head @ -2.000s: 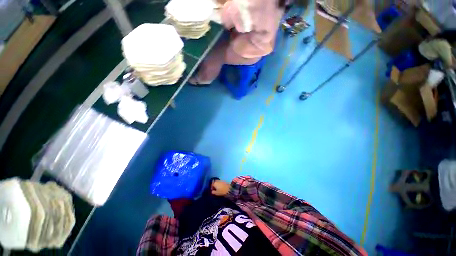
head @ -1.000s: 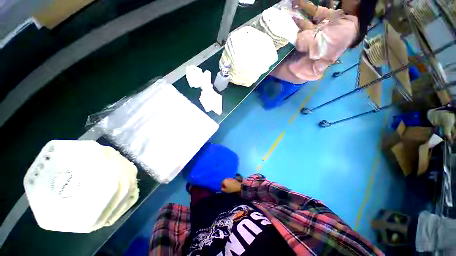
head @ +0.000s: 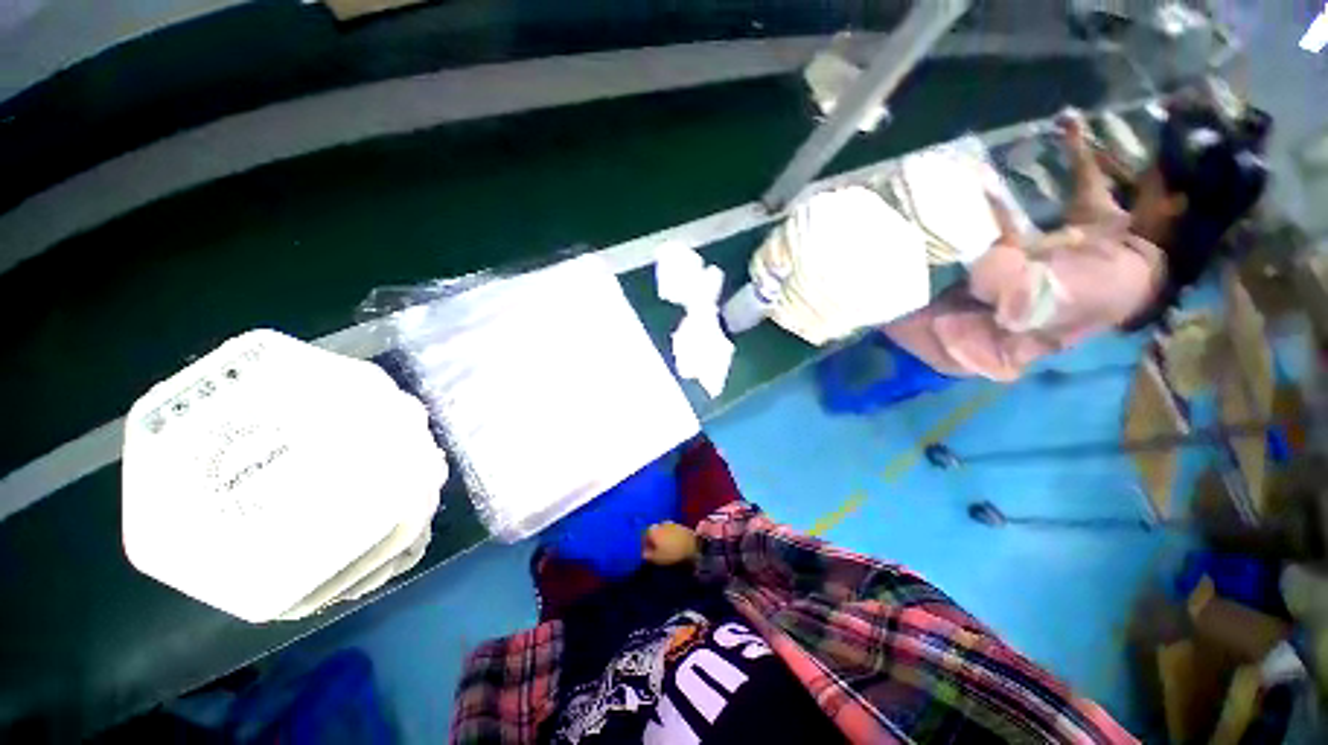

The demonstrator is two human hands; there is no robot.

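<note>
A bright white stack of poly bags (head: 561, 393) lies on the dark green bench, with clear crinkled film along its left and back edges. Left of it is a stack of hexagonal white housings (head: 277, 473), with small marks and faint round print on the top face. My right hand (head: 670, 543) is small and blurred, near my body in front of the bag stack. Its fingers look curled, and nothing shows in it. My left hand is not in view; only the left plaid sleeve shows. Neither hand is seen touching the bags or housings.
White cloths (head: 701, 320) and a small bottle (head: 744, 307) lie right of the bags. Further right are more housing stacks (head: 848, 265) and a seated person in pink (head: 1020, 313). A blue stool (head: 619, 524) is by my legs. A pale rail (head: 673, 240) runs behind; wheeled racks stand at right.
The view has turned right and closer to the bench. The housings and bags now lie more squarely in front, and my legs show beside the blue stool. My right hand stays near my body.
</note>
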